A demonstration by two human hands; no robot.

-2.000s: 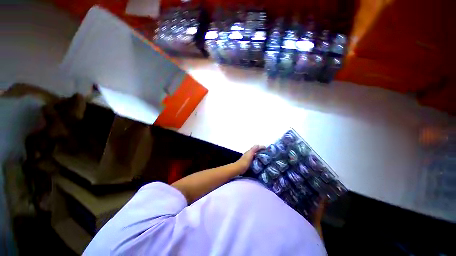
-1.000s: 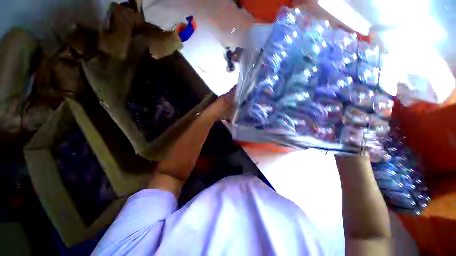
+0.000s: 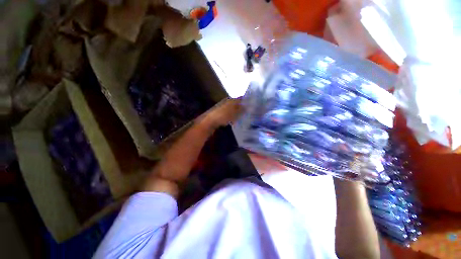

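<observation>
A filled blister tray (image 3: 313, 111) with rows of dark, shiny wrapped units lies tilted between my hands, close to the camera and blurred. My left hand (image 3: 228, 112) holds its left edge; the fingertips are hidden. My right hand (image 3: 351, 186) is at its near right edge, mostly hidden behind the tray, with the wrist and forearm showing. A display box's grey-white panel (image 3: 349, 66) shows behind the tray, and an orange edge shows under it. I cannot tell whether the tray touches the box.
Open brown cartons (image 3: 126, 119) with dark goods stand at left, crumpled brown paper behind them. On the white table (image 3: 303, 202) are a blue and orange tape roll (image 3: 206, 16) and a small black device (image 3: 252, 54). More filled trays (image 3: 397, 215) and orange boxes (image 3: 437, 177) are at right.
The view has turned towards the cartons. The tray has gone from the table's front edge to over the table, held in both hands. In the last second it has shifted only slightly.
</observation>
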